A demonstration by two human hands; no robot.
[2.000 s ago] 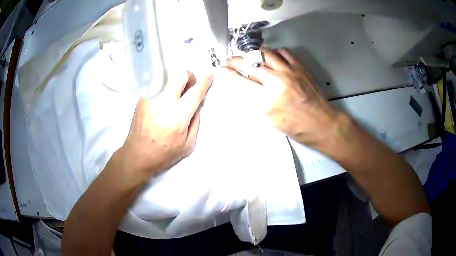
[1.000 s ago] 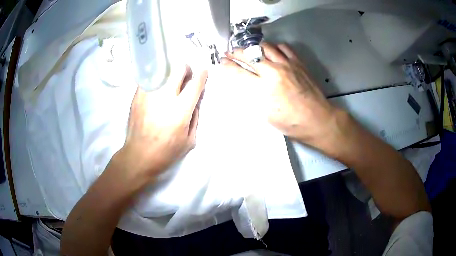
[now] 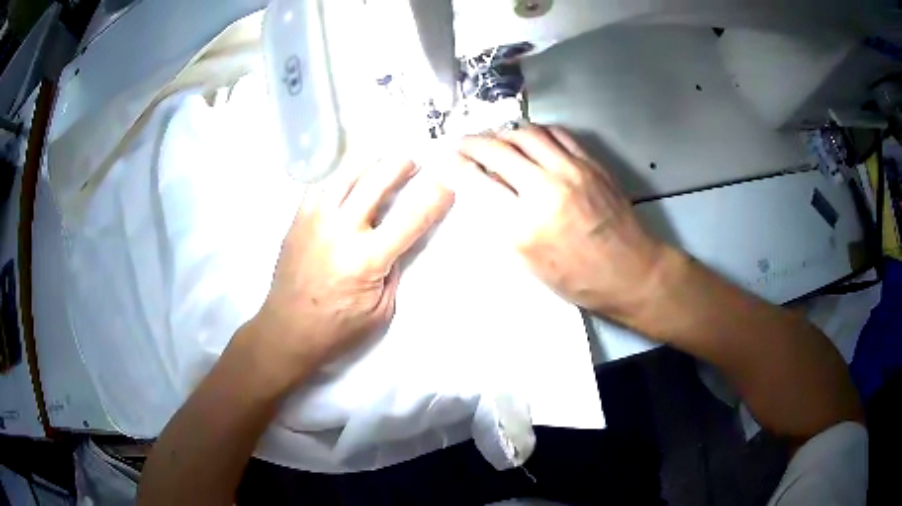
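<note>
White fabric panels [image 3: 129,296] lie spread left of the needle and over the front table edge, overexposed near the middle. A slim white strip end [image 3: 504,430] hangs at the front edge. My left hand [image 3: 351,257] lies flat on the cloth with its fingers apart. My right hand [image 3: 574,212] rests on the cloth just right of the needle area, its fingers extended close together; glare hides whether the fingertips pinch cloth. The presser foot [image 3: 435,121] is small and shiny, just beyond the fingertips. Yellower cloth [image 3: 148,109] lies at the back left.
The white machine arm [image 3: 673,99] spans the top right, with dark tension discs [image 3: 495,77] near the needle. A long white paddle-shaped unit [image 3: 300,99] hangs left of the needle. The white table [image 3: 752,237] shows at right. Blue cloth [image 3: 875,341] is at the right edge.
My left hand has its fingers more spread, with the thumb further right. My right hand has come slightly back from the tension discs, toward me. The hanging strip end has folded and shifted a little.
</note>
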